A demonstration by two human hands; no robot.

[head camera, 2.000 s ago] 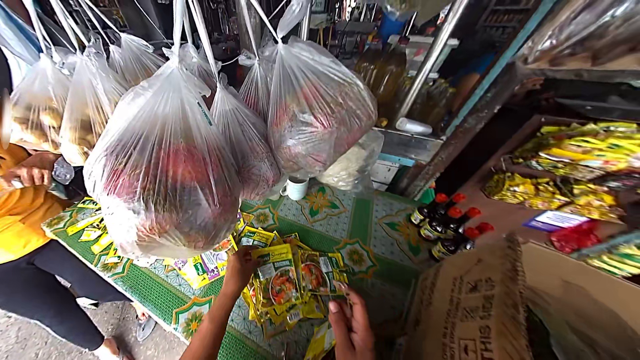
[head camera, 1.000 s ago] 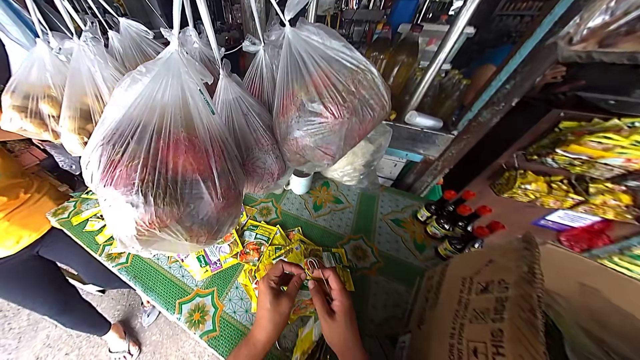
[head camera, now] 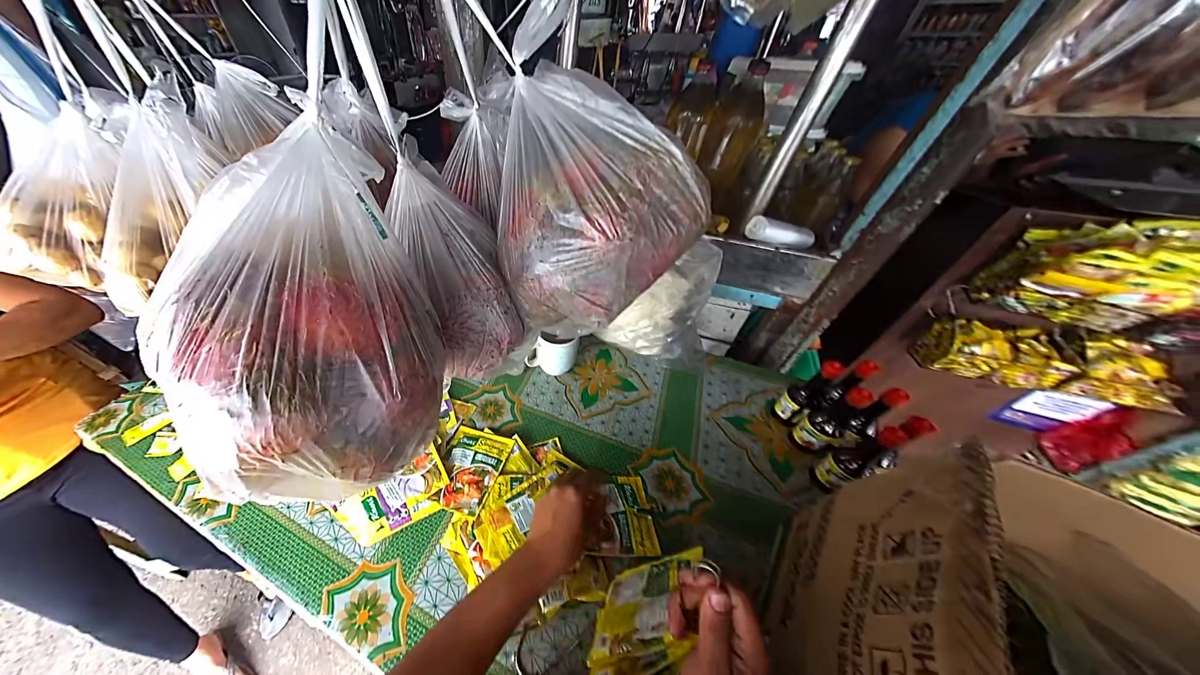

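My left hand (head camera: pixel 565 520) reaches over a loose pile of yellow seasoning sachets (head camera: pixel 497 487) on the patterned tablecloth (head camera: pixel 366 609); its fingers are blurred over the pile's right side, and whether they grip a sachet is unclear. Low in the view, my right hand (head camera: pixel 717 623) pinches a small metal ring (head camera: pixel 705 568). A yellow sachet strip (head camera: pixel 637 614) hangs just left of those fingers and seems joined to the ring. Part of another metal ring or wire shows at the bottom edge, left of the strip.
Filled plastic bags (head camera: pixel 300 356) hang low over the table. A white mug (head camera: pixel 555 353), dark sauce bottles with red caps (head camera: pixel 834 422) and a cardboard box (head camera: pixel 881 572) stand around the work spot. Sachets lie on a shelf (head camera: pixel 966 375) at right. A person in a yellow top (head camera: pixel 47 412) is at left.
Both hands were together at a small ring over the pile one second ago. Now they are apart: the right hand is lower and to the right with the ring, the left over the sachets.
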